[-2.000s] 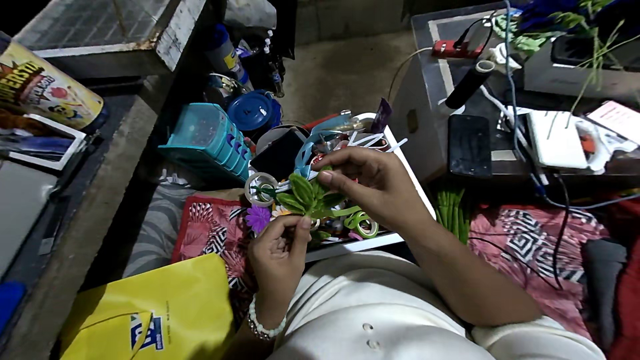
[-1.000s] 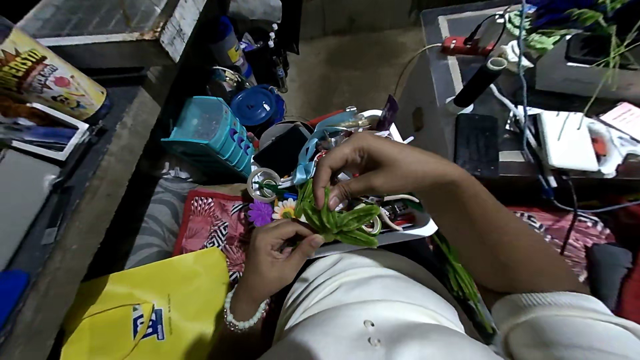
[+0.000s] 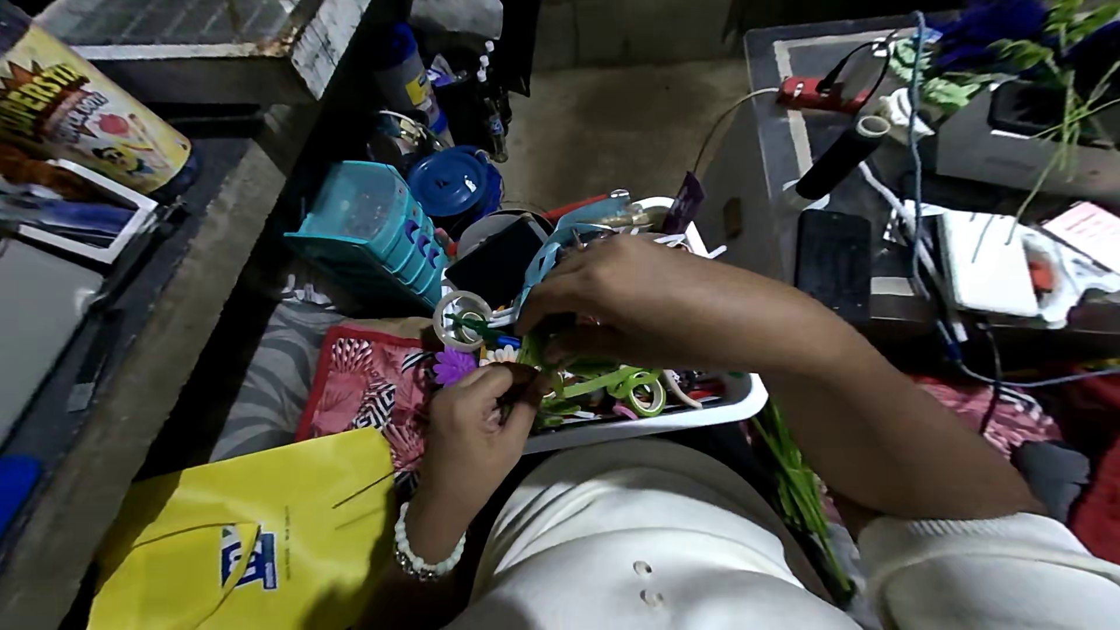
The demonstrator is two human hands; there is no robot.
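Observation:
My left hand [image 3: 479, 418], with a beaded bracelet at its wrist, pinches the lower end of a green leafy piece [image 3: 534, 352] at the near left of a white plastic tray [image 3: 643, 429]. My right hand [image 3: 582, 302] reaches over the tray from the right, its fingers curled down on the same greenery, which they mostly hide. Beside the hands, a roll of green tape [image 3: 646, 394] lies in the tray among small craft items. A roll of clear tape [image 3: 462, 320], a purple artificial flower [image 3: 455, 366] and a pale flower [image 3: 500, 354] sit left of the fingers.
Teal stacked drawers [image 3: 376, 232] and a blue-lidded container [image 3: 448, 182] stand beyond the tray at left. A yellow bag [image 3: 254, 534] lies near left. On the right table are a phone [image 3: 833, 262], cables and a black cylinder [image 3: 840, 160]. Green stems [image 3: 801, 490] lie right of my lap.
Both hands have stayed at the tray. The fanned green leaves between my fingers, plain in the earlier frames, are now mostly covered by my right hand.

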